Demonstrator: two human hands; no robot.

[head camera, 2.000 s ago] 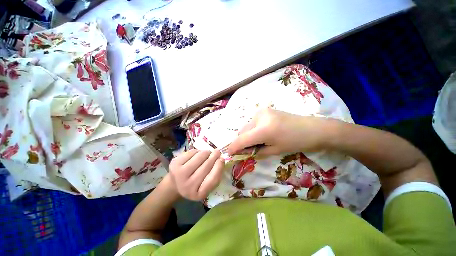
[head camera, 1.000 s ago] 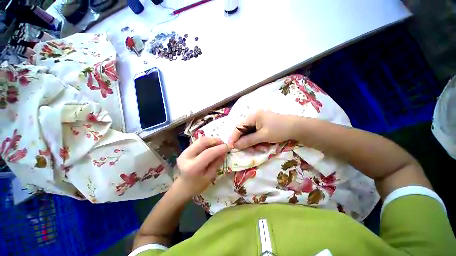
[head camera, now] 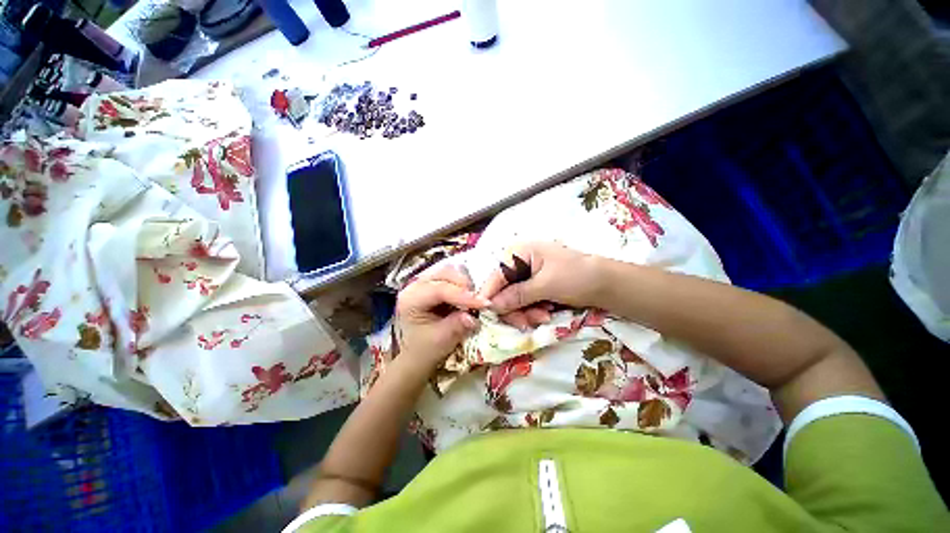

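A cream-white garment with red-pink flowers and olive-brown leaves (head camera: 635, 380) lies bunched on the lap. My left hand (head camera: 435, 318) pinches a fold of it near the lap's centre. My right hand (head camera: 544, 283) meets it from the right, its fingertips closed on the same spot. A small dark button or part of one seems to show between the fingertips, too small to be sure. A dark pointed shape shows at the right hand's fingers; I cannot tell what it is. No needle or thread can be made out.
The white table (head camera: 583, 104) carries a smartphone (head camera: 320, 213), a pile of dark buttons (head camera: 377, 112), a small red item (head camera: 280, 101), a red stick (head camera: 415, 29) and a white cylinder (head camera: 481, 23). A floral garment pile (head camera: 156, 281) hangs over its left edge. Blue crates (head camera: 771, 167) stand below.
The left hand has turned from a closed, knuckles-up pose to a pinch against the right fingertips. The view has shifted, so more of the table's far side shows, with the red stick and white cylinder.
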